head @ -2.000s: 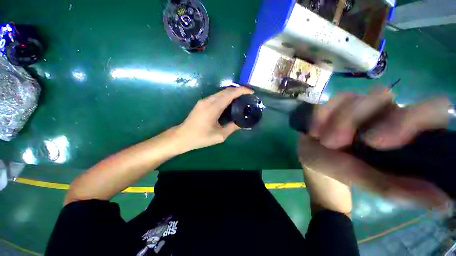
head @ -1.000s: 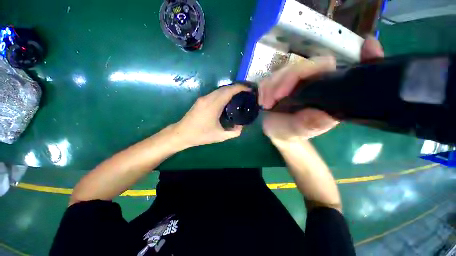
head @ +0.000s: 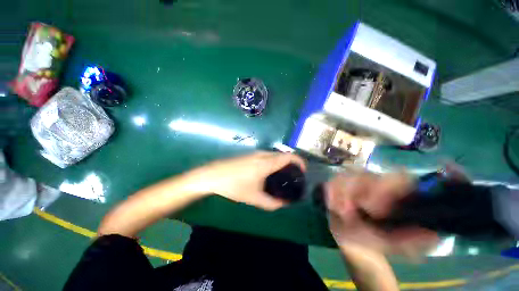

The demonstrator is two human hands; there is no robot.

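Note:
My left hand [head: 250, 179] holds a small round black housing [head: 285, 183], its dark round end facing up and to the right. My right hand [head: 373, 202] is blurred and grips the black barrel of the electric screwdriver [head: 455, 210], which points left towards the housing. The driver's front end is just right of the housing; its bit is too blurred to see, so I cannot tell if it touches. The white and blue screw feeder [head: 373, 111] stands just beyond my hands, its pale pick-up plate [head: 310, 136] facing me.
A round unit [head: 250, 97] lies behind my left hand. At the left are a blue-glowing unit [head: 107, 91], a silvery bag [head: 73, 128] and a red and yellow packet [head: 42, 62]. Another round unit [head: 428, 137] is right of the feeder. A person's sleeve [head: 16, 190] shows far left.
The view has shifted, showing more of the feeder and the packet. The screwdriver came to the housing one second ago; now its front end is slightly farther right. My left hand still holds the housing.

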